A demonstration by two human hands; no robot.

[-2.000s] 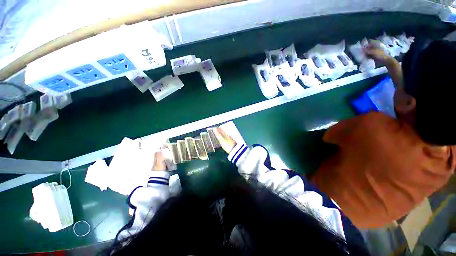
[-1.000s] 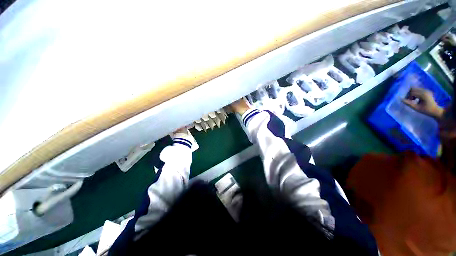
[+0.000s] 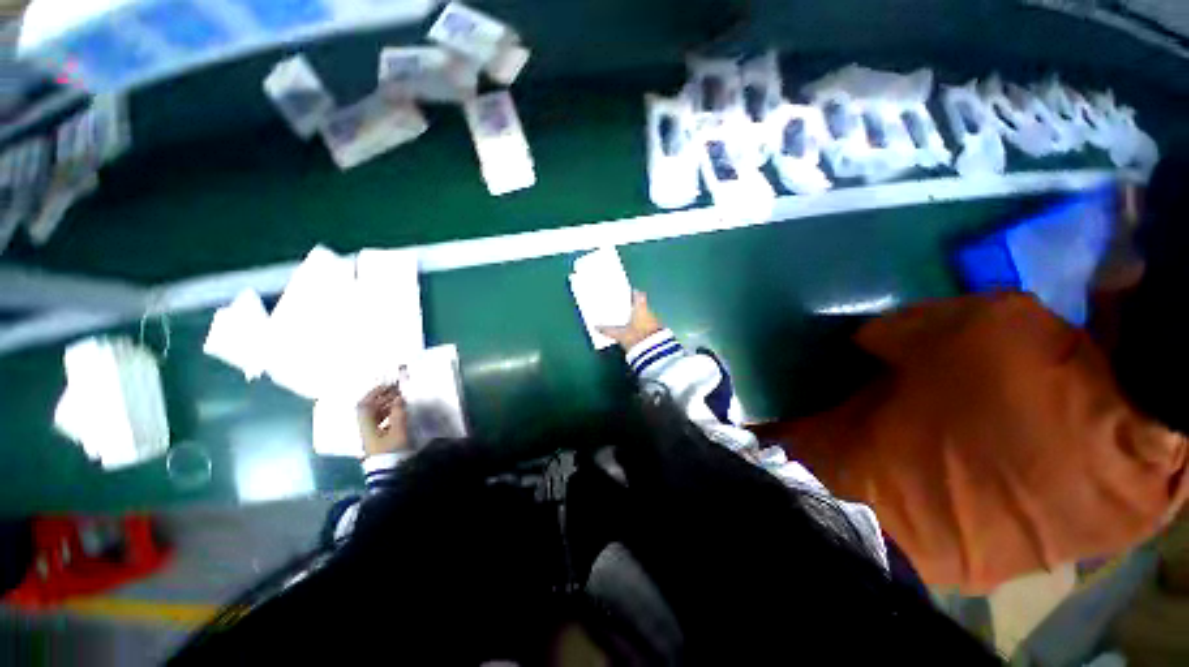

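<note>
My right hand (image 3: 635, 322) holds a small white card or thin stack of cards (image 3: 602, 287) by its lower right edge, above the green bench near the pale rail. My left hand (image 3: 383, 420) is at the front of a loose pile of white card blanks (image 3: 313, 319). Its fingers touch the left side of a card with faint print (image 3: 434, 391). The left hand is blurred, and whether it grips the card cannot be told.
A thick stack of blanks (image 3: 115, 401) and a rubber band (image 3: 189, 464) lie at left. Beyond the rail (image 3: 522, 245), the belt holds printed packs (image 3: 499, 141) and bagged packs (image 3: 798, 143). A person in orange (image 3: 978, 430) sits at right by a blue tray (image 3: 991, 261). A red stool (image 3: 91, 558) stands below.
The row of folded cards that was between both hands over the belt is gone from them. Both hands have come back over the bench and apart, the right one with a white card. The view has tilted down.
</note>
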